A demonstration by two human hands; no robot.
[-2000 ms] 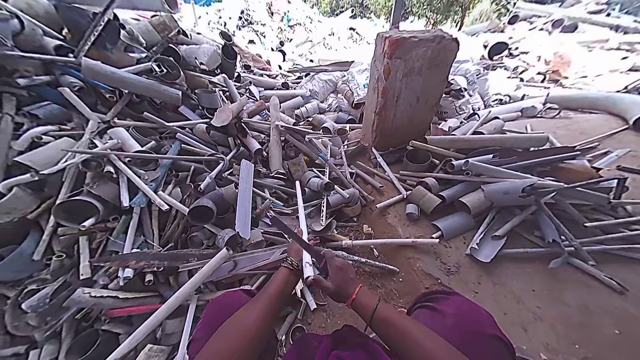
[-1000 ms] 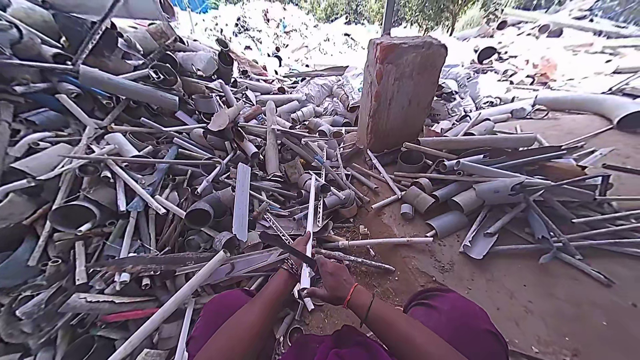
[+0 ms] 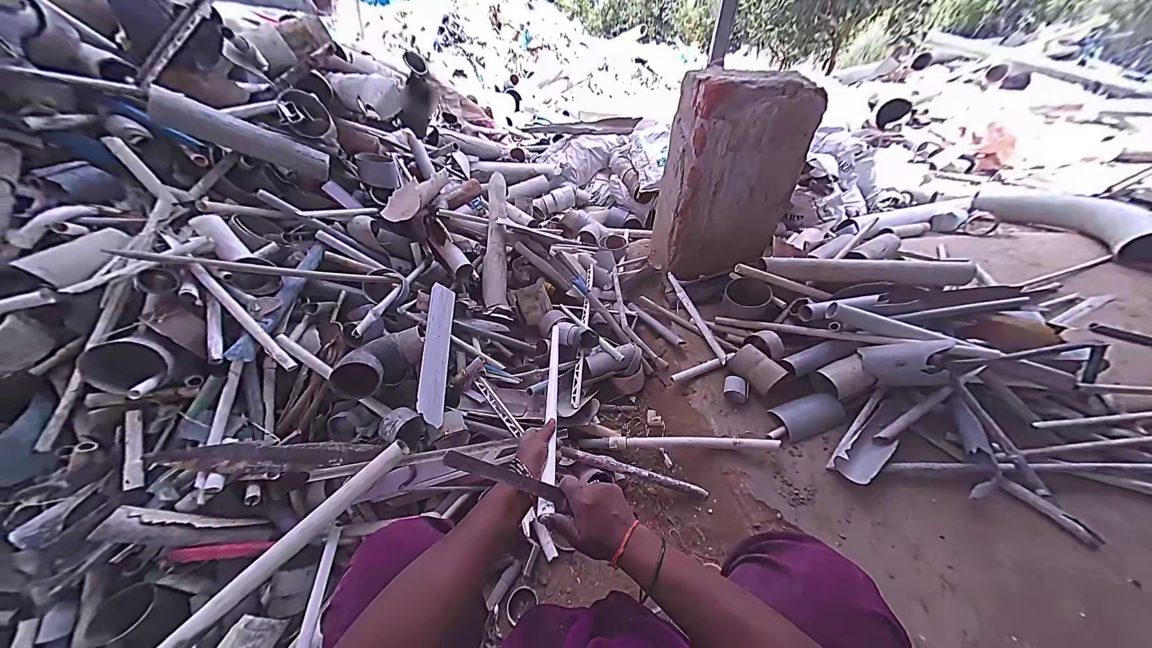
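My left hand [image 3: 536, 450] grips a thin white plastic strip or pipe [image 3: 552, 387], which stands nearly upright in the view and points away from me. In my right hand [image 3: 596, 515] is a dark flat blade-like tool [image 3: 499, 472]; it lies across the white piece just below my left fingers and points to the left. The kind of tool cannot be told. The lower end of the white piece shows beside my right fingers. A long white pipe [image 3: 688, 443] lies on the ground beyond my right hand.
A big heap of scrap plastic pipes [image 3: 360, 369] fills the left side. More pipe pieces [image 3: 810, 418] lie on the bare ground [image 3: 792, 504] at the right. A concrete block [image 3: 733, 171] with a metal post stands ahead. A long pale pipe [image 3: 288, 549] slants near my left knee.
The dark tool has tilted from a steeper slant across the white piece to a flatter one. Both hands remain close together on the work.
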